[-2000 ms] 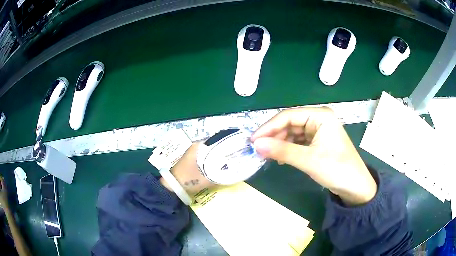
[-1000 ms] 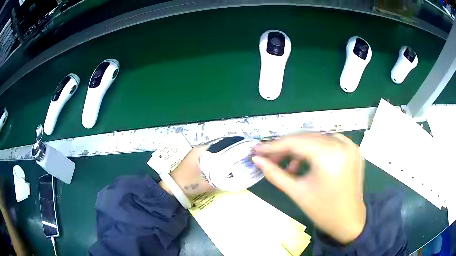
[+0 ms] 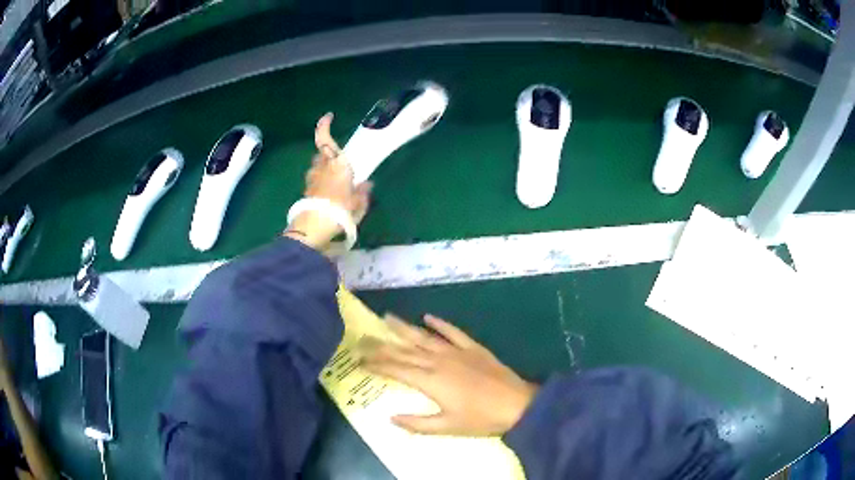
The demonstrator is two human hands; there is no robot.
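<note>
A white handset (image 3: 398, 127) with a black panel is over the green belt, tilted, its head up and to the right. My left hand (image 3: 333, 187) is around its handle end, with one finger sticking up. The handle end is hidden by the hand. A yellow label sheet (image 3: 361, 389) with black text lies on the green worktop. My right hand (image 3: 459, 375) lies spread on the sheet, slightly blurred, and covers part of it.
More handsets (image 3: 542, 145) lie along the belt on both sides. A worn white edge strip (image 3: 487, 255) borders it. At left are a dispenser bottle (image 3: 117, 311), a smartphone (image 3: 97, 384) and a white scrap (image 3: 46, 345). At right are white sheets (image 3: 741, 305) and a post (image 3: 811, 131).
My left hand has moved from over the worktop to the belt with the handset. My right hand has left the handset and come down onto the label sheet. The belt handsets have shifted right.
</note>
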